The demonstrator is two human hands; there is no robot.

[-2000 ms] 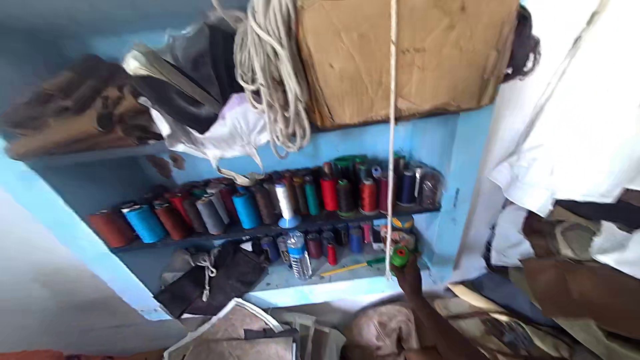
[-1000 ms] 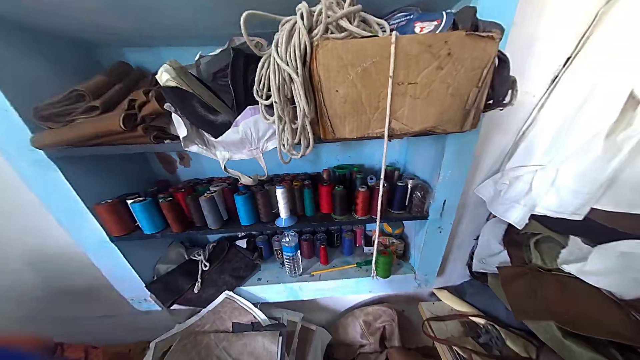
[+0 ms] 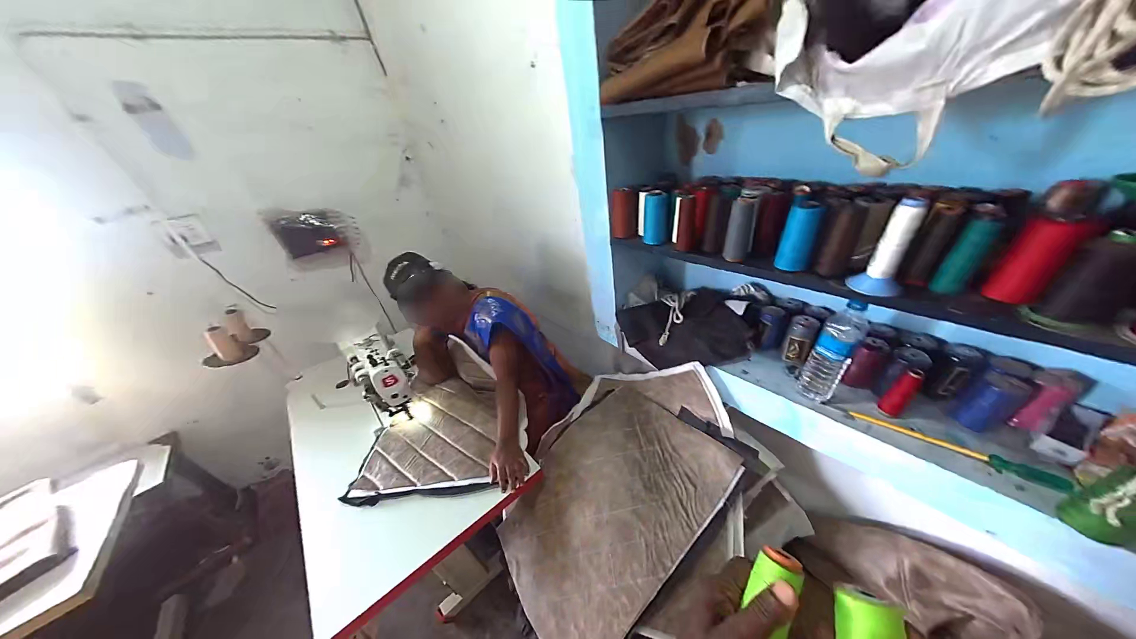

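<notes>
Near the bottom edge of the head view, my left hand [image 3: 750, 612] grips a neon green thread cone [image 3: 774, 577] with an orange top. Just right of it stands a second neon green thread cone [image 3: 868, 612], cut off by the frame edge. What holds that one is hidden, and my right hand cannot be made out clearly. Behind them lies a large quilted brown fabric panel [image 3: 621, 497] with white edging. Rows of coloured thread cones [image 3: 803, 235] stand on the blue shelf. On the lower shelf are a water bottle [image 3: 832, 351], a small red cone [image 3: 902, 390] and a yellow-and-green rod [image 3: 923, 433].
At the left, a person [image 3: 506, 355] leans over a sewing machine [image 3: 382, 377] on a white table [image 3: 382, 550] with a red edge, one hand on quilted fabric [image 3: 435, 444]. Another white table [image 3: 106, 532] stands far left. Bundled brown cloth [image 3: 923, 568] lies below the shelf.
The view has swung left, bringing the person and sewing machine in. A hand reached to a green item on the lower shelf two seconds ago; now neon green cones show at the bottom.
</notes>
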